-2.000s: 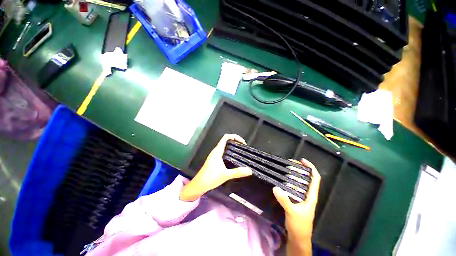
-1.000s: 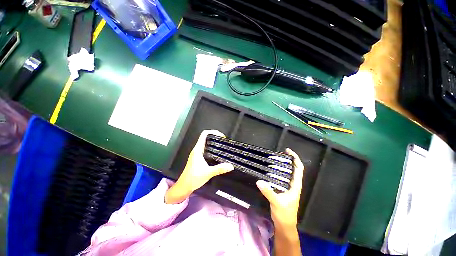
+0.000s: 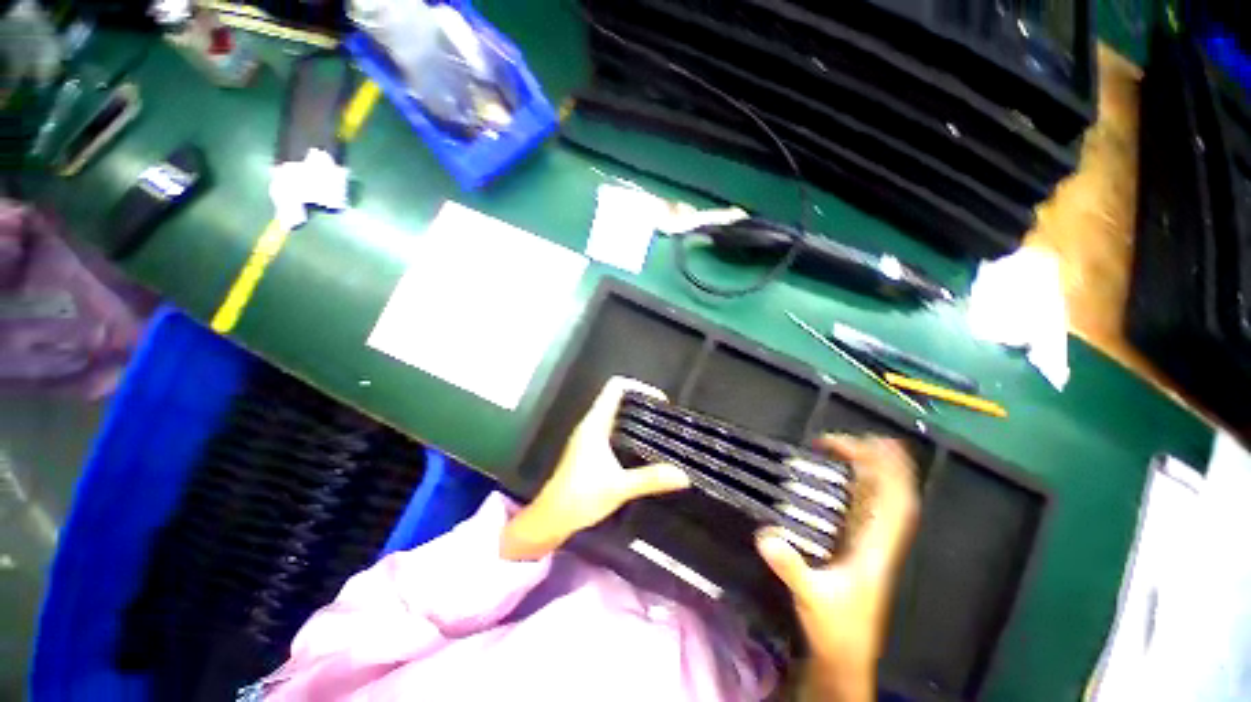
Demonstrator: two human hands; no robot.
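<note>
A stack of several dark phones (image 3: 713, 464) is held edge-up over the phone tray, their long edges showing and pale ends at the right. My left hand (image 3: 593, 473) grips the stack's left end, thumb along the near side. My right hand (image 3: 858, 528) is at the right end, its thumb touching the stack; its fingers are blurred and look partly lifted. The black four-slot phone tray (image 3: 967, 562) lies beneath, its visible pockets holding nothing. A small white strip (image 3: 675, 568) shows below the stack.
A white sheet (image 3: 480, 305) lies left of the tray. Behind are an electric screwdriver (image 3: 837, 261), a yellow-orange stick (image 3: 947, 395), a white tissue (image 3: 1018, 309), a blue parts box (image 3: 483, 154) and a tray stack (image 3: 851, 117). A large blue bin (image 3: 82, 507) stands at left; papers (image 3: 1166, 590) lie at right.
The view has shifted, moving the bench things right in the picture. My right hand's fingers have spread from the stack's right end and blurred. My left hand keeps its hold.
</note>
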